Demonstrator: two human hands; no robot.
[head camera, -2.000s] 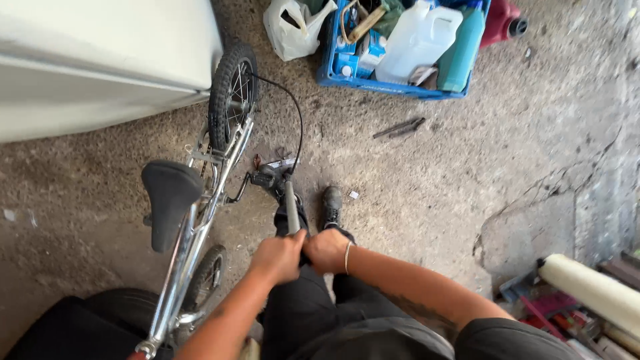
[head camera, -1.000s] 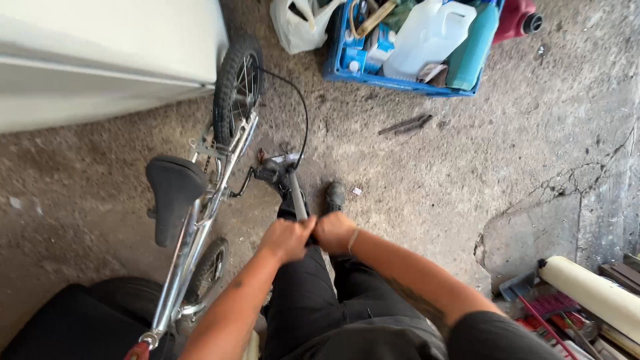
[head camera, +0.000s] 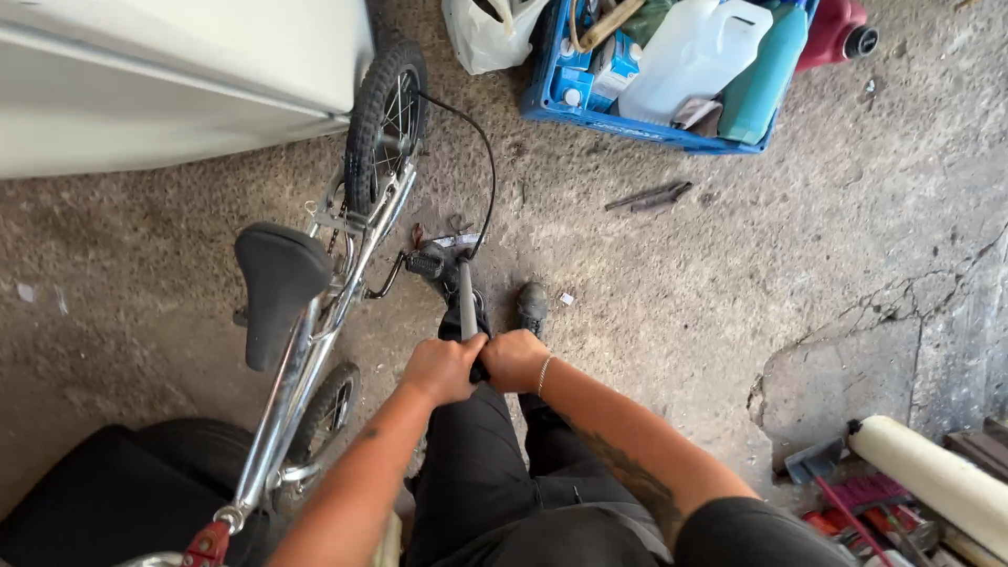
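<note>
My left hand and my right hand grip the handle of an upright floor pump side by side, just above my thighs. The pump's base is by my left boot. Its black hose curves up to the knobby bicycle wheel near the white body panel. The chrome bicycle frame stands to the left, with a black saddle and a pedal close to that boot. My right boot rests on the floor. The hands hide most of the handle.
A blue crate with bottles and cartons stands at the top, beside a white plastic bag and a red container. Dark scraps lie on the rough concrete. At bottom right are a cream roll and a small shovel.
Both hands stay on the pump handle; any up or down movement is hard to tell. The hose remains joined at the wheel, and the bicycle keeps its place.
</note>
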